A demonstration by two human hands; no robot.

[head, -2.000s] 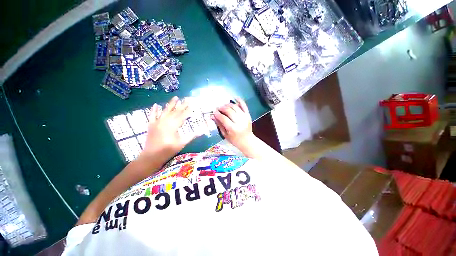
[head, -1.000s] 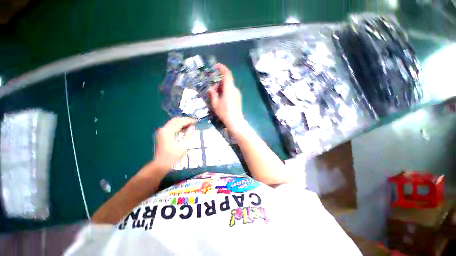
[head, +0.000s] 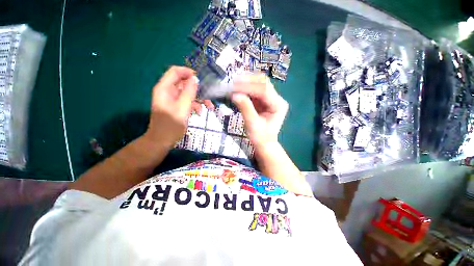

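My left hand [head: 170,104] and my right hand [head: 260,106] are raised over the sticker sheet, their fingertips pinching a blurred grey piece [head: 212,89] between them. It looks like a circuit board, but blur hides its face. The sticker sheet [head: 205,136], with dotted white rectangles, lies flat below the hands, near my shirt; the hands cover part of its upper edge. The loose board pile [head: 265,47] of blue-and-silver boards lies just beyond the hands, with a white piece [head: 227,57] on its near side.
A clear tray [head: 371,104] of whitish boards is at right, with dark stacked trays [head: 455,104] beyond it. A wrapped sticker sheet stack [head: 15,96] is at far left. A pale line crosses the green bench [head: 124,47]. A red plastic crate [head: 401,221] sits on a box below right.
My right hand has come back from the pile, and both hands now meet at one blurred piece over the sheet. The view has turned, shifting the pile and tray to the right.
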